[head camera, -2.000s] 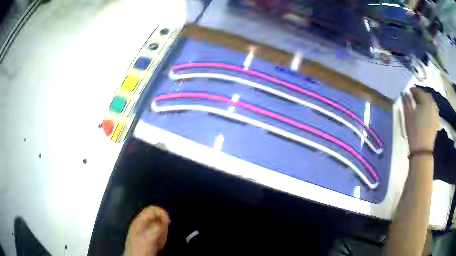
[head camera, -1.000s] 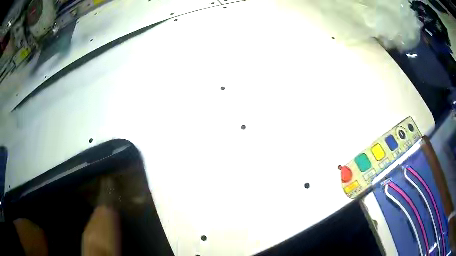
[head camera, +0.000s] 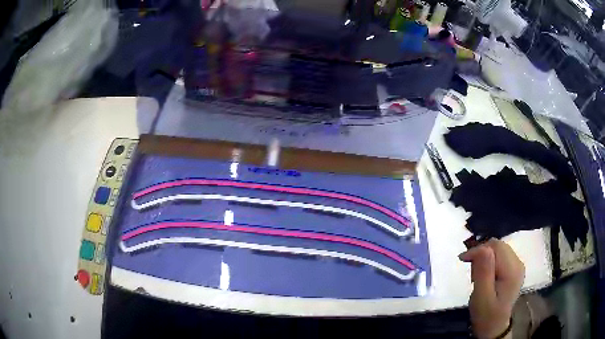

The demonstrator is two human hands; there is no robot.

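The sewing template (head camera: 278,271) lies flat on the white table in front of me, its clear leaf folded down over bluish sheet. Two long curved lines run across it, each with a pink strip above a white strip. A brown tape band (head camera: 305,156) runs along its far edge. My right hand (head camera: 494,278) is beyond the template's right edge, at the near side of a heap of black fabric pieces (head camera: 517,202). Its fingers are curled; whether they grip anything is unclear. My left hand is not in view.
A control panel (head camera: 98,215) with coloured buttons is left of the template. A slim black tool (head camera: 439,165) lies between template and heap. A white tape roll (head camera: 452,104) is behind it. A crumpled clear bag (head camera: 63,53) is at the far left.
The view has swung back from the left table to the template. Since the oldest frame, my left hand has left the picture, and my right hand is now at the heap's near side.
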